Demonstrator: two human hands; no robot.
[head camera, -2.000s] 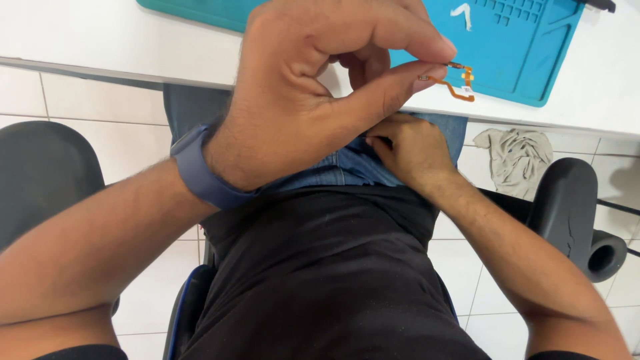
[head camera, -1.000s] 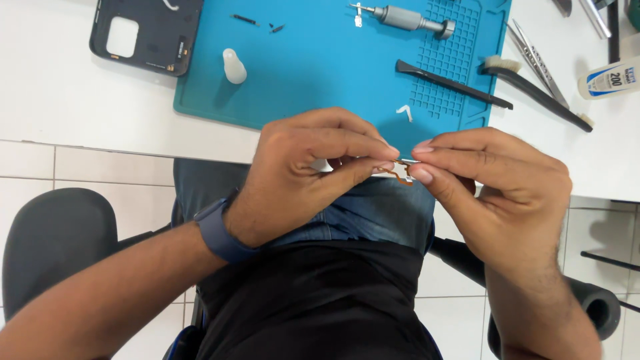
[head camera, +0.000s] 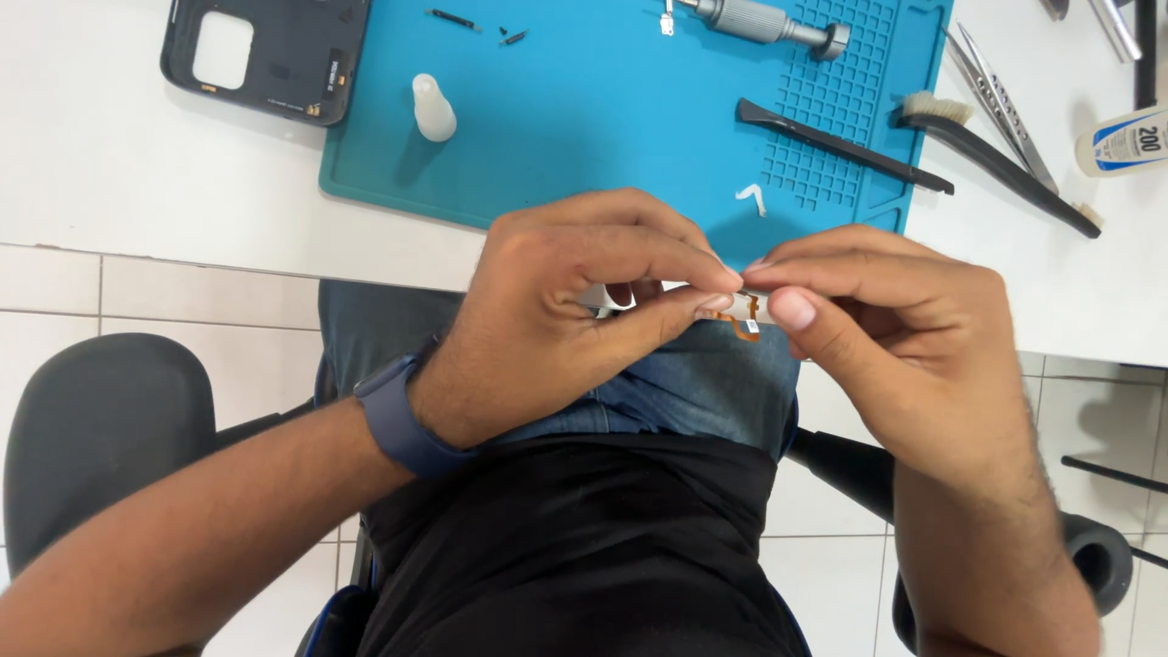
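My left hand (head camera: 593, 301), with a blue band on its wrist, pinches an orange flex cable (head camera: 748, 332) between thumb and index finger over the table's front edge. A small white label shows on the cable. Close against its right side is my right hand (head camera: 903, 338), its fingertips drawn together at the cable's upper end; whether they grip it is hidden. Just beyond the fingers, a small bent white strip (head camera: 752, 197) lies on the blue silicone work mat (head camera: 547, 109).
On the mat are a white dropper-like piece (head camera: 433, 109), a grey metal screwdriver (head camera: 753, 18), a black pry tool (head camera: 839, 146) and small black parts. A black phone back cover (head camera: 274, 82) lies left; a brush (head camera: 1004, 169), tweezers (head camera: 1004, 105) and a bottle (head camera: 1127, 143) lie right.
My right hand, low by my lap two seconds ago, has come up to the cable beside my left hand. The view has shifted to show more of the mat.
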